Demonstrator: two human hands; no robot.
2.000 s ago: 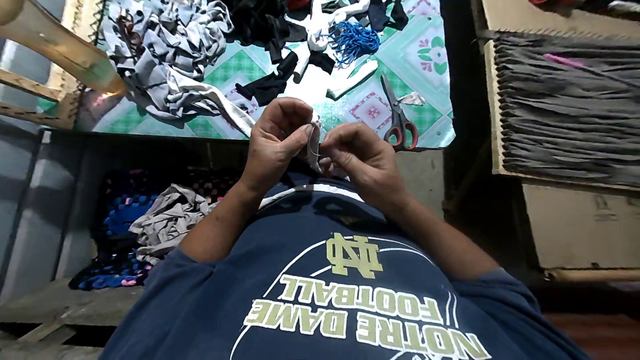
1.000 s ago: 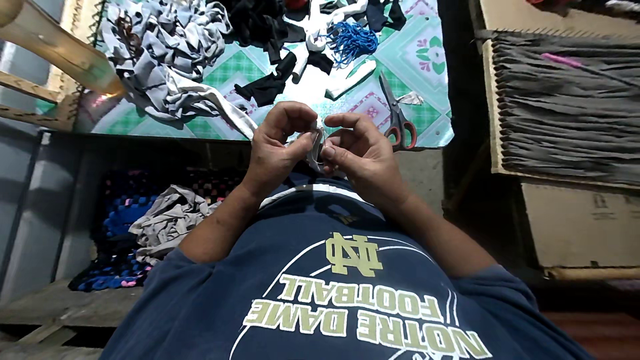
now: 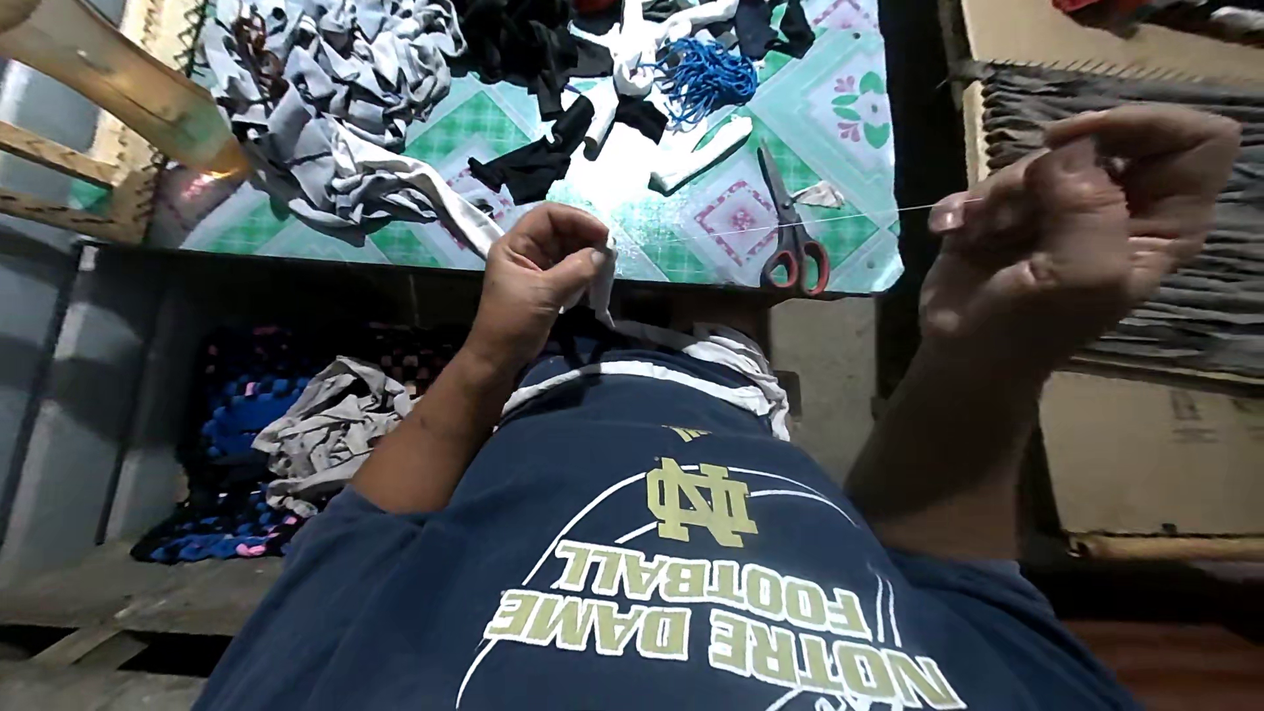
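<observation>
My left hand (image 3: pixel 538 281) pinches the end of a white fabric strip (image 3: pixel 600 291) in front of the table's near edge. A thin white thread (image 3: pixel 839 219) runs taut from there to my right hand (image 3: pixel 1066 222), whose fingers pinch it above the right-hand frame. Whether a needle is between those fingers cannot be seen. Below the thread, scissors with red and black handles (image 3: pixel 793 237) lie on the patterned tablecloth (image 3: pixel 849 252). A bundle of blue cord (image 3: pixel 706 79) and white fabric pieces (image 3: pixel 703 153) lie farther back.
Grey fabric strips (image 3: pixel 326 109) and black fabric pieces (image 3: pixel 538 158) are heaped on the table. At right stands a frame strung with grey strips (image 3: pixel 1165 306), above a cardboard box (image 3: pixel 1145 454). A crumpled grey cloth (image 3: pixel 331 430) rests on a blue and black mat (image 3: pixel 232 425) at lower left.
My right hand has moved away from my left, up and to the right, drawing the thread out between them. Both hands were close together before. My left hand stays near the table edge.
</observation>
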